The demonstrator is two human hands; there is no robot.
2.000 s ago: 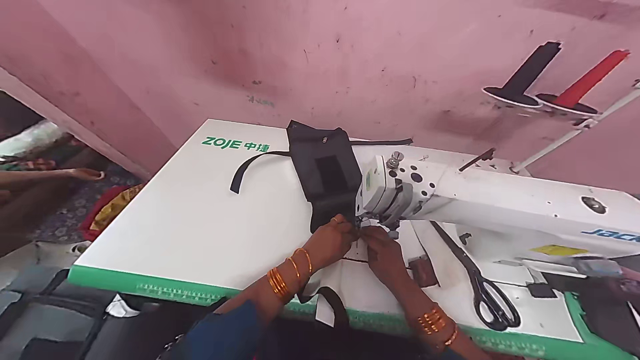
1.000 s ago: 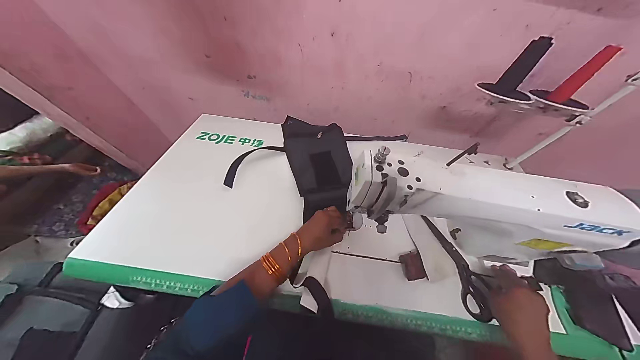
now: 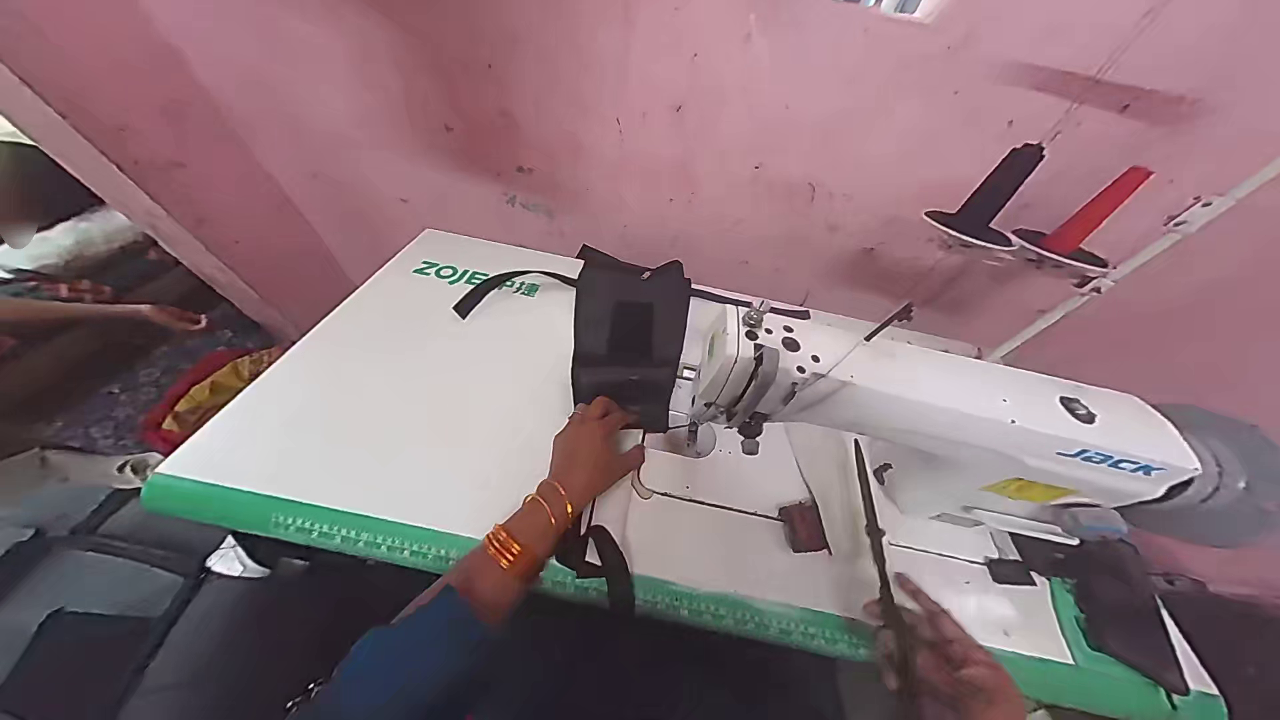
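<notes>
A black fabric piece (image 3: 632, 330) with a darker square patch and long straps lies on the white table, left of the needle area of the sewing machine (image 3: 960, 400). My left hand (image 3: 592, 450) is on its lower edge, thumb and fingers closed on the fabric. Over the front edge at the right, my right hand (image 3: 945, 650) holds scissors (image 3: 875, 530) by the handle end, blades pointing up and away. A black strap (image 3: 612, 570) hangs over the front edge below my left hand.
Black and red thread cones (image 3: 1095, 215) stand on a rack at the pink wall. A small brown block (image 3: 803, 527) lies on the machine bed. Dark fabric pieces (image 3: 1125, 610) are at the right corner, more (image 3: 100, 600) at lower left. Another person's hand (image 3: 175, 318) shows far left.
My right hand has left the needle area and lifted the scissors from the table's right side. The black fabric has shifted toward the front edge, with my left hand still on it.
</notes>
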